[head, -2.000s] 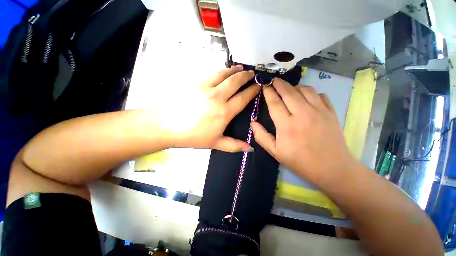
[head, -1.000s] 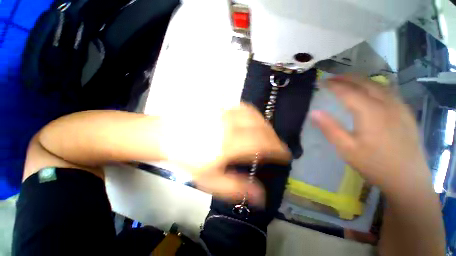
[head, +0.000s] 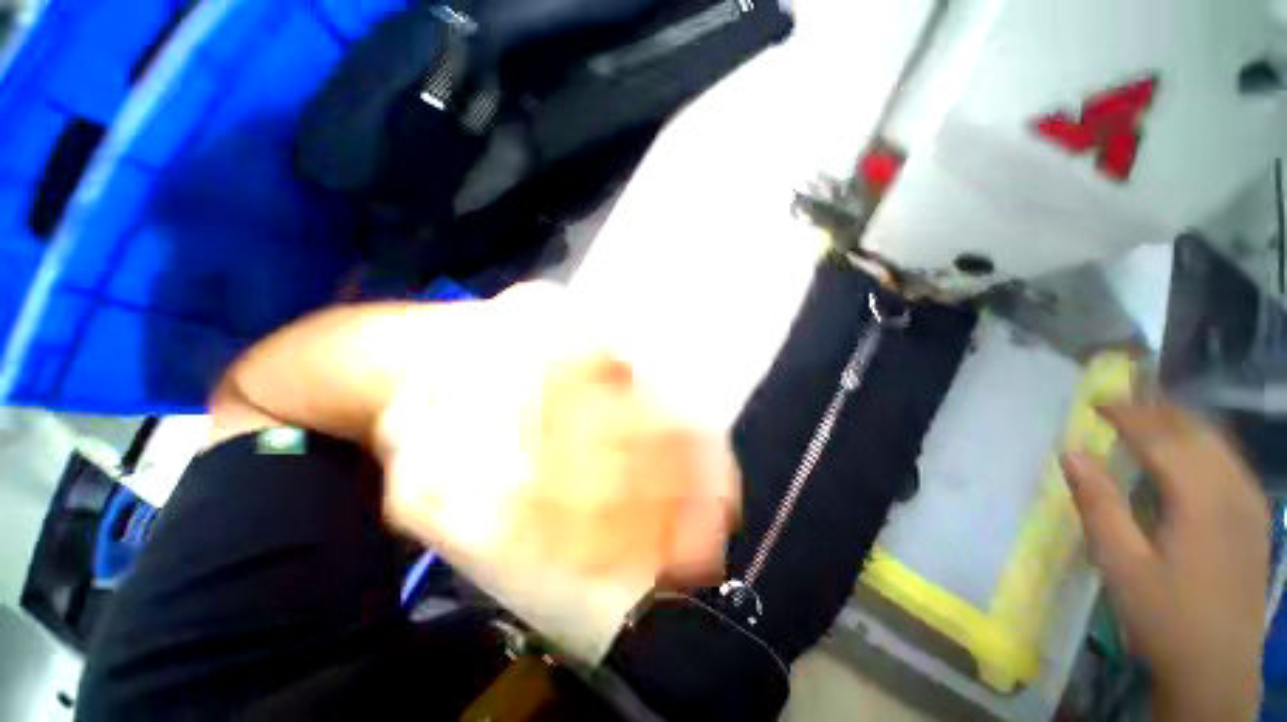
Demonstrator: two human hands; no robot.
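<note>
A black strap piece point(head: 847, 480) lies on the machine table with its far end under the white sewing machine head point(head: 1044, 184). A silvery zipper point(head: 812, 459) runs down its middle, with a metal ring point(head: 741, 601) near the rounded pouch end point(head: 699, 663). My left hand point(head: 565, 473) is blurred and overexposed, over the strap's left edge near the pouch end; whether it grips anything cannot be told. My right hand point(head: 1179, 529) is off the strap, at the right by the yellow tape, fingers apart, with no held thing visible.
A blue tote point(head: 184, 212) stands at the left. Black stacked work point(head: 536, 127) with silver zippers lies at the upper left. Yellow tape point(head: 1037, 564) edges the pale sewing plate point(head: 974, 451) right of the strap. Dark machine parts stand at the far right.
My hands have left the strap's far end: the left came back towards the pouch end, the right moved off to the right. The view has swung left, showing more of the tote.
</note>
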